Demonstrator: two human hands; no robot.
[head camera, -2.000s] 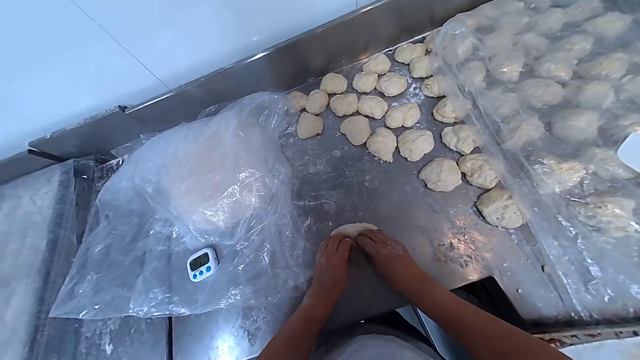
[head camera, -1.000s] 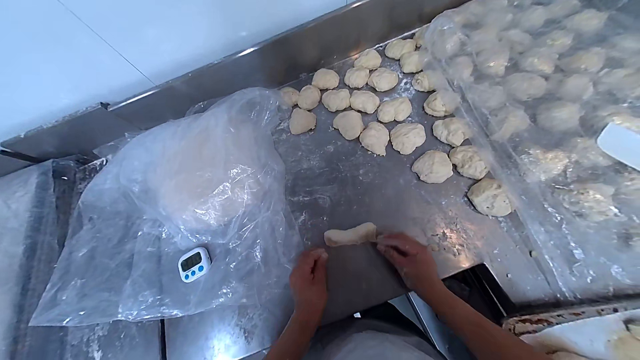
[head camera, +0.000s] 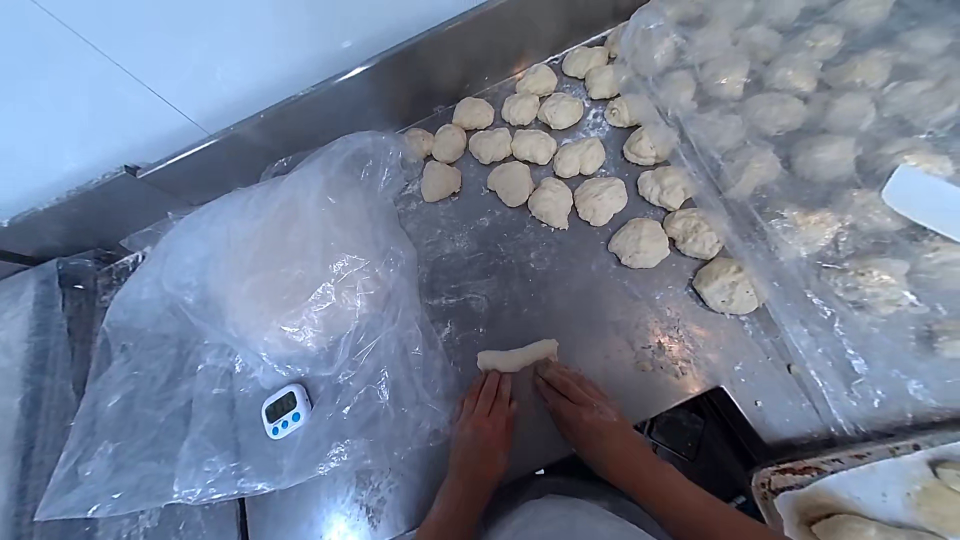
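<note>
A short roll of dough (head camera: 517, 355) lies on the steel worktop (head camera: 510, 277) near its front edge. The fingertips of my left hand (head camera: 484, 420) touch the roll's near side at its left part. My right hand (head camera: 574, 401) touches it at the right end, fingers together and pointing inward. Neither hand is closed around the dough. Beyond them, several lumpy dough pieces (head camera: 599, 201) sit in loose rows on the floured steel. A large dough mass (head camera: 300, 262) rests under clear plastic sheeting on the left.
A white digital timer (head camera: 286, 411) lies on the plastic. At right, more dough pieces are under a plastic sheet (head camera: 795, 300), with a white scraper-like piece (head camera: 926, 201) on it. A tray with a worn rim (head camera: 772, 480) stands at lower right. A steel upstand (head camera: 300, 124) runs behind.
One second ago my hands were apart at the dough's ends; now both touch its near side. The dough, a flatter strip then, is now a rounded roll.
</note>
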